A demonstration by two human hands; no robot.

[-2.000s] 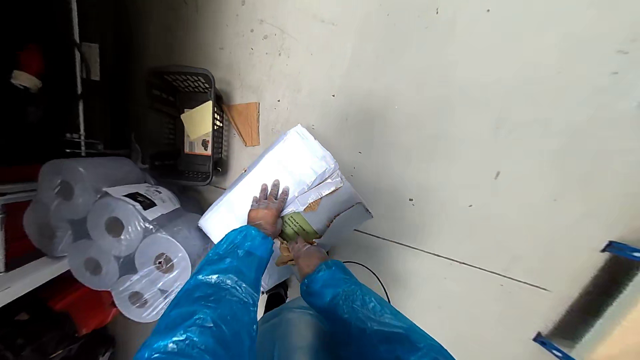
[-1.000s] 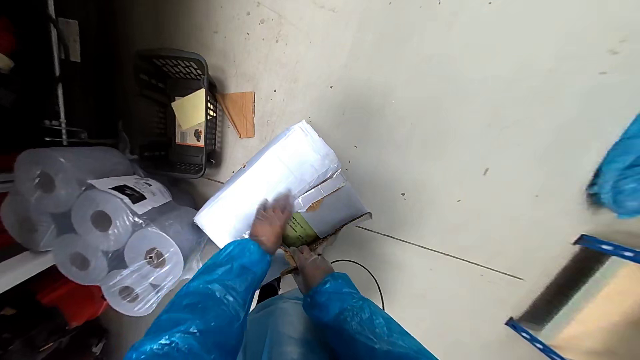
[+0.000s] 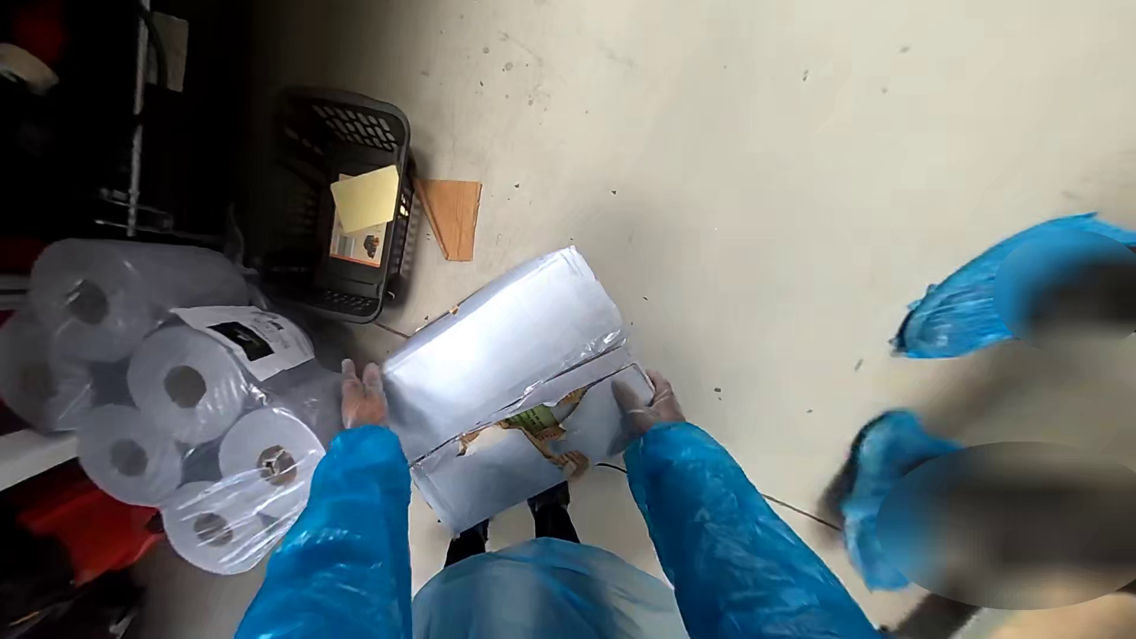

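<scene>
A white cardboard box (image 3: 506,346) with a torn, ragged opening lies tilted in front of me, above my feet. Something green shows inside the brown torn edges. My left hand (image 3: 364,395), in a clear glove, is at the box's left edge with fingers up; whether it touches the box is not clear. On the right side, my gloved right hand (image 3: 652,404) grips the box's edge beside a raised flap. Blue plastic sleeves cover both my arms.
Plastic-wrapped large paper rolls (image 3: 186,386) lie at the left by a dark rack. A black plastic basket (image 3: 399,177) holding papers stands on the floor, a brown cardboard piece (image 3: 457,217) beside it. At the right, another person's feet wear blue shoe covers (image 3: 958,311).
My hands have moved apart from the torn area to the box's two sides. The box has turned, and more of its torn front shows. Another person's covered feet have come into view at the right.
</scene>
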